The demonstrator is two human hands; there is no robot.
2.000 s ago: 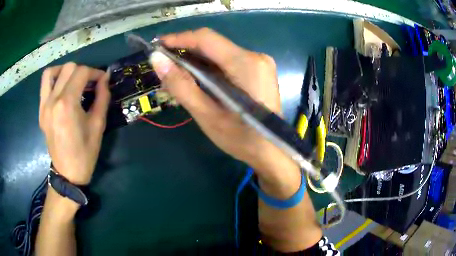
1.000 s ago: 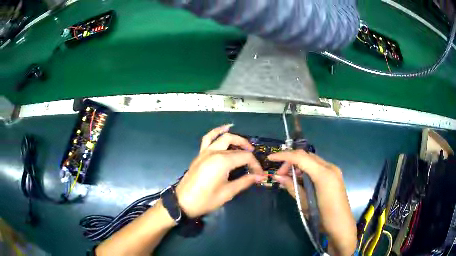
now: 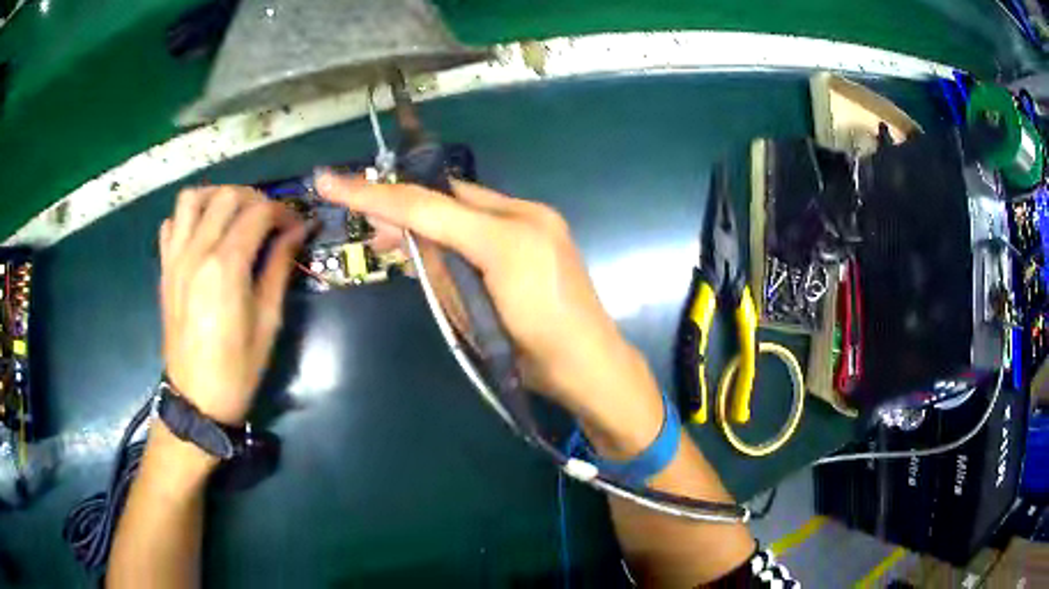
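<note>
The dark circuit board assembly (image 3: 357, 264), with yellow and white parts, lies under both hands. My left hand (image 3: 219, 293) grips its left end between thumb and fingers. A short red lead wire (image 3: 308, 272) shows by the left fingertips. My right hand (image 3: 512, 259) holds the soldering iron (image 3: 477, 316) under the palm, its front pointing up past the board. The right index finger reaches over the board; what its tip touches is unclear. The hands hide much of the board.
The grey fume hood (image 3: 334, 52) hangs above the board, near the white rail (image 3: 644, 48). Pliers (image 3: 722, 288), a pale yellow ring (image 3: 794, 403) and a parts tray (image 3: 759, 207) lie right. A black cord (image 3: 98, 524) lies lower left; another board (image 3: 16, 345) is at the left edge.
The view has swung right since one second ago, so the tools show fully again. The hands have moved slightly apart over the board; the iron stays in my right hand.
</note>
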